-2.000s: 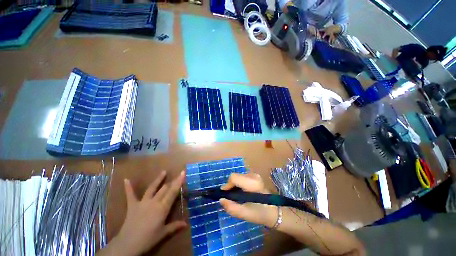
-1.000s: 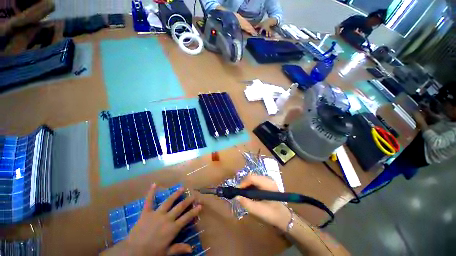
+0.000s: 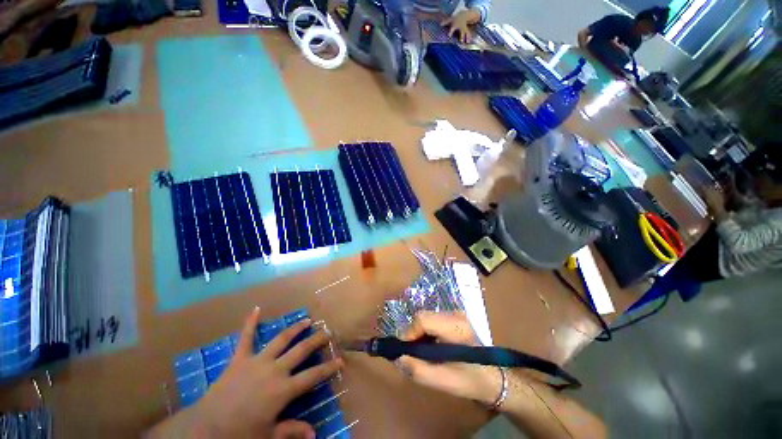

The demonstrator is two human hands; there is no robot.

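A blue grid-lined cell piece (image 3: 201, 367) lies on the brown table at the lower middle. My left hand (image 3: 270, 377) lies over it with fingers spread, pressing or resting on its top; the palm hides part of it. My right hand (image 3: 450, 356) holds the black soldering iron (image 3: 463, 352) like a pen. The iron's thin tip points left, close to the cell's right edge; whether it touches is unclear. Thin silver ribbons stick out at that edge. A heap of silver ribbon (image 3: 422, 296) lies just beyond my right hand.
Three dark cell groups (image 3: 221, 225) lie on a green sheet (image 3: 163, 291). The iron stand (image 3: 487, 254) and grey round machine (image 3: 549, 214) are at right, with red-yellow scissors (image 3: 658, 238) beyond. A curved cell stack (image 3: 13, 287) is at left. People work at the far side and right.
The view has turned right since the first frame. My left hand has moved from beside the cell piece onto it. The iron has moved from over the cells to their right edge.
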